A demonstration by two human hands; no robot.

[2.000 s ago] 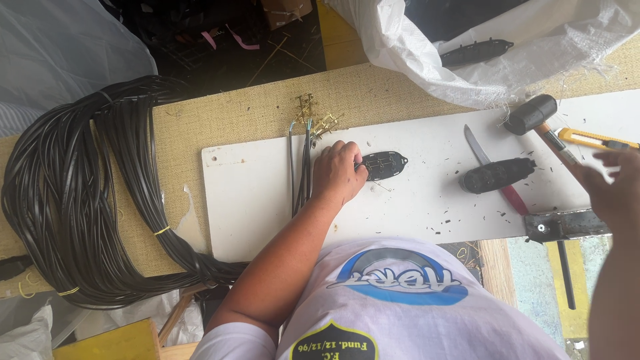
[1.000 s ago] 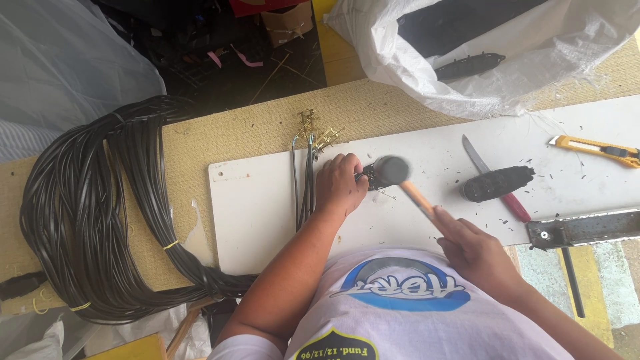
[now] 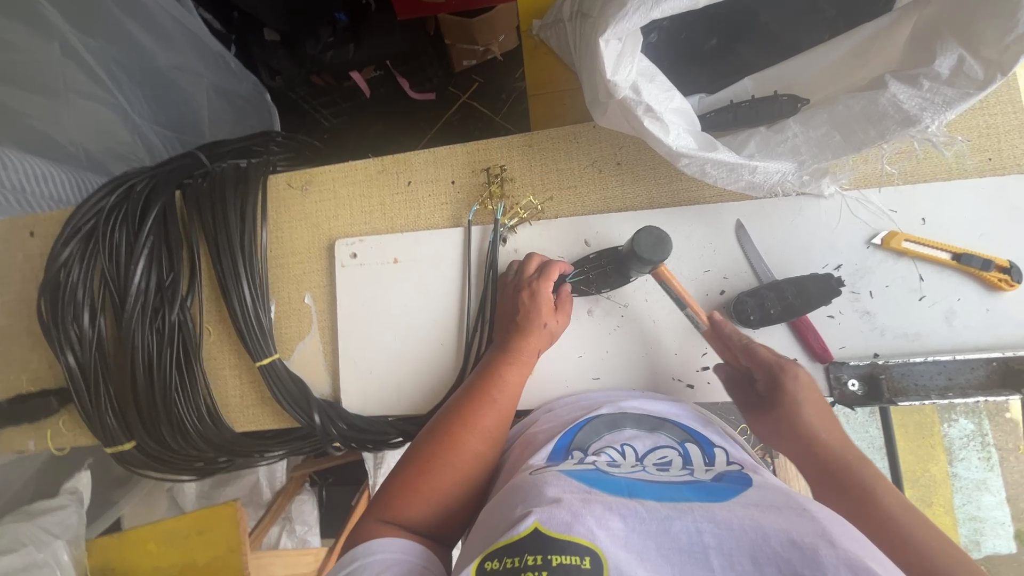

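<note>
My left hand [image 3: 532, 302] pinches the left end of a black oval plastic housing [image 3: 598, 274] and a black cable where they meet on the white board. My right hand [image 3: 758, 376] grips the wooden handle of a rubber mallet [image 3: 646, 248], whose black head is over the right end of the housing; whether it touches cannot be told. Black cables [image 3: 478, 320] run beside my left hand, with brass terminals [image 3: 498, 188] at their stripped ends. Right of the mallet, a second black plastic piece [image 3: 788, 301] lies across a knife with a red handle [image 3: 811, 340].
A big coil of black cable [image 3: 152, 320] lies at the left. A yellow utility knife [image 3: 948, 258] is on the white board [image 3: 400, 320] at the right. A white woven sack [image 3: 768, 152] holding black parts stands at the back, and a metal bar [image 3: 928, 379] juts along the board's front right edge.
My right hand was near the utility knife two seconds ago, and the mallet lay on the board. One second ago my right hand held the mallet over the housing. My left hand stays at the housing.
</note>
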